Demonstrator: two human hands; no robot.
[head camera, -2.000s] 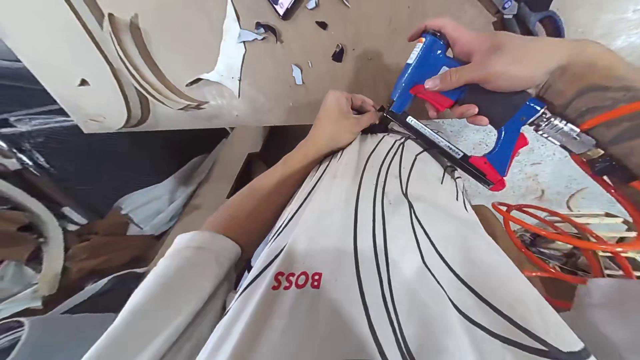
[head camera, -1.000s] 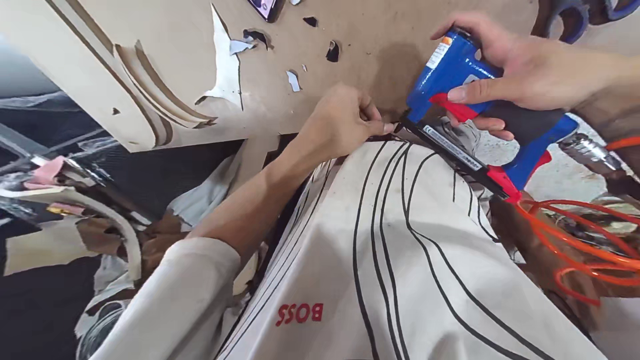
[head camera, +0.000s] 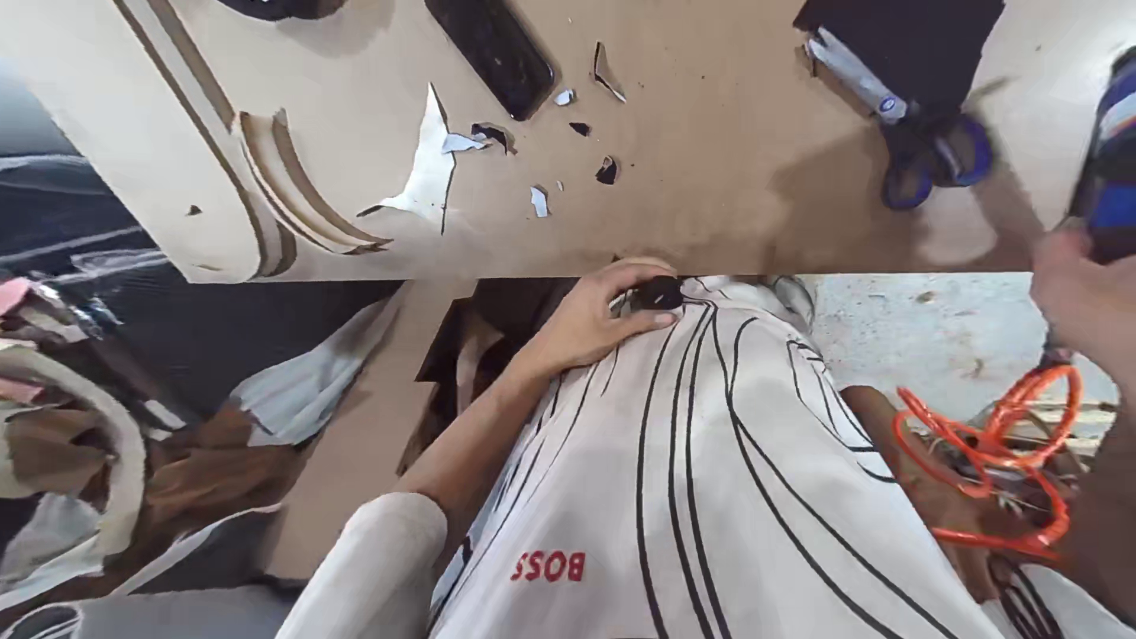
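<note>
My left hand (head camera: 612, 311) is below the table's front edge, its thumb and fingers closed around a small black piece (head camera: 658, 294) against the front of the white shirt with black lines (head camera: 692, 461). At the right edge of the view is my right hand (head camera: 1078, 293), blurred and partly cut off. It lies at the lower end of a blue and black tool (head camera: 1116, 209), mostly out of frame; whether the fingers grip it is not clear. The orange air hose (head camera: 1038, 461) hangs in coils below that hand.
On the wooden table (head camera: 710, 204) lie scissors with blue and black handles (head camera: 932, 151) on dark material, a black phone (head camera: 497, 53), a white scrap (head camera: 430, 169), small offcuts and curved wooden strips (head camera: 297, 191). Leather and fabric scraps (head camera: 204, 461) lie at lower left.
My right hand has moved away from my left hand to the far right, and the blue tool with it. The left hand stays at the shirt front. The view has shifted, showing the scissors whole.
</note>
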